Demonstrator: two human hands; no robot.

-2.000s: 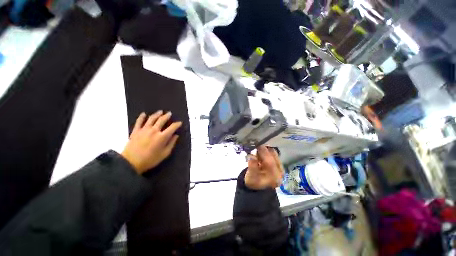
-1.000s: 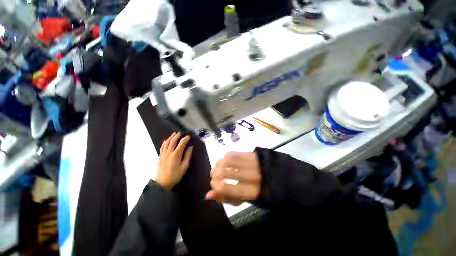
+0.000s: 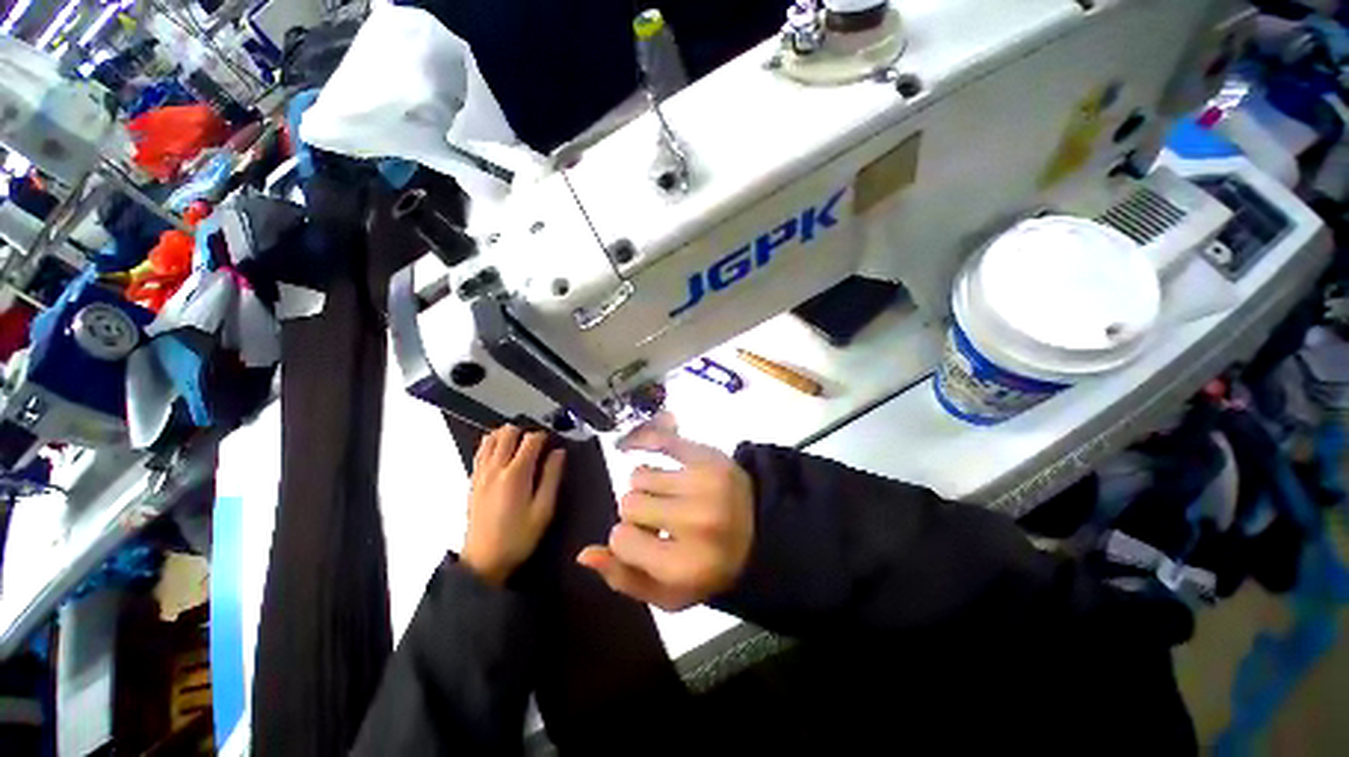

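Note:
A dark fabric strip (image 3: 599, 629) runs from the table's front edge up under the head of the white sewing machine (image 3: 769, 244) with blue JGPK lettering. My left hand (image 3: 511, 500) lies flat on the strip, fingers together, just in front of the machine head. My right hand (image 3: 681, 518) is beside the strip's right edge, index finger reaching to the metal parts at the presser foot (image 3: 636, 407), other fingers curled. Whether it holds anything cannot be told. The needle point is hidden. A long stack of dark strips (image 3: 318, 518) lies to the left.
A lidded cup (image 3: 1021, 318) stands right of my right hand. Blue snips (image 3: 715, 374), an orange-brown stick (image 3: 781, 371) and a black flat rectangle (image 3: 851, 308) lie under the machine arm. A white cloth (image 3: 400, 96) is behind the head. Fabric scraps lie on the floor at right.
The view has swung round since the earliest frame. My right hand has left the machine head's underside, and its index finger now extends to the foot. The strip now runs under the head.

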